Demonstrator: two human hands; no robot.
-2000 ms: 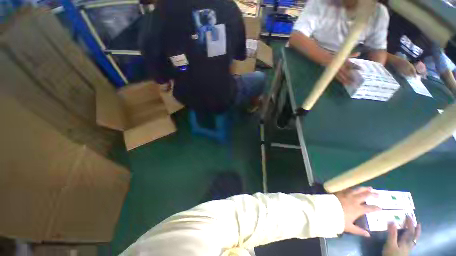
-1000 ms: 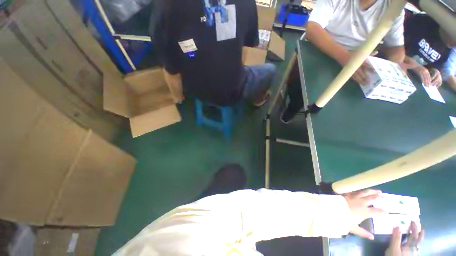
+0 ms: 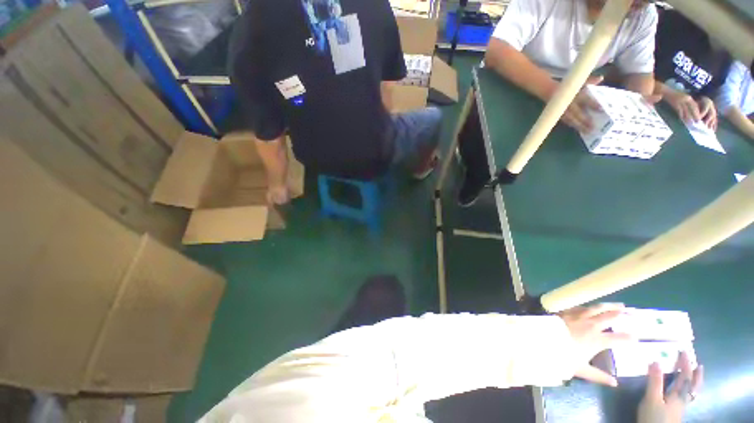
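Observation:
A small group of white product boxes [image 3: 653,341] lies on the dark green table at the lower right, in two rows side by side with small green marks on top. My left hand [image 3: 591,343], in a cream sleeve, holds the left end of the boxes with its fingers and thumb spread around it. My right hand [image 3: 668,390] comes from the bottom edge, wears a ring, and has its fingertips on the near right side of the boxes. Its wrist is cut off by the picture's edge.
Cream pipes [image 3: 653,252] with black joints rise at the table edge [image 3: 506,223]. Across the table a person in white holds a carton block [image 3: 626,122]. At left are brown cardboard panels [image 3: 107,306], an open shipping carton [image 3: 227,186] and a person in black on a blue stool [image 3: 350,198].
The boxes and both my hands have barely moved. The seated person's arm now reaches down into the open shipping carton. The view has shifted slightly.

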